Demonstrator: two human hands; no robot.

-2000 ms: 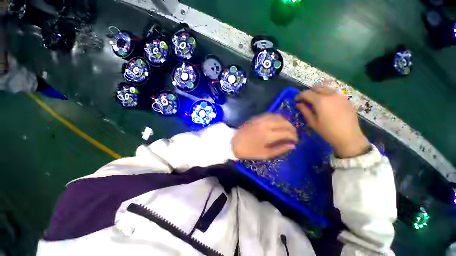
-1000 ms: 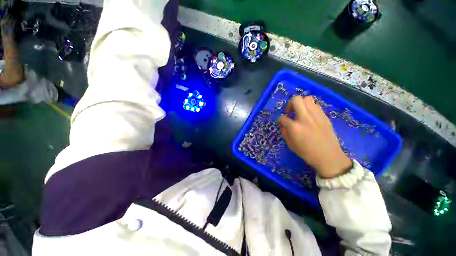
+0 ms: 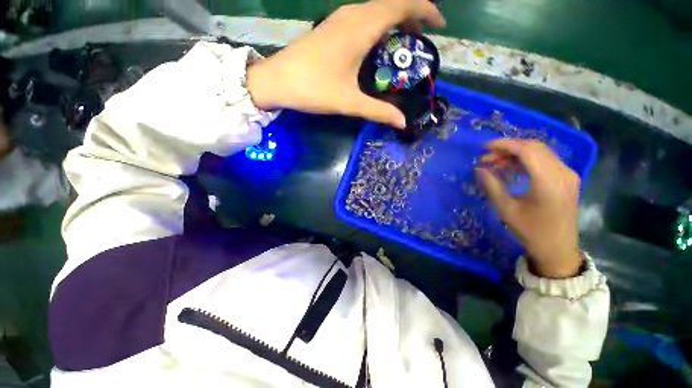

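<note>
My left hand (image 3: pixel 322 64) holds a black LED unit (image 3: pixel 402 64) by its sides, over the upper left part of the blue tray. Its round board faces up, with a pale hub and red wires, and a smaller dark part hangs at its lower right. The blue parts tray (image 3: pixel 464 257) holds many small metal rings (image 3: pixel 385 182), densest at its left. My right hand (image 3: pixel 535 198) is over the right part of the tray, thumb and fingertips close together. Whether a ring is between the fingertips cannot be told.
A blue-lit unit (image 3: pixel 260 148) stands left of the tray. A green-lit unit (image 3: pixel 685 230) is at the right edge. The whitish rail (image 3: pixel 523 64) runs behind the tray. Dark parts (image 3: pixel 80 110) and another person's blurred sleeve (image 3: pixel 29 180) are at far left.
My left arm has swung back from the upper left, and my left hand now holds an LED unit over the tray. My right hand has moved right. The view has shifted.
</note>
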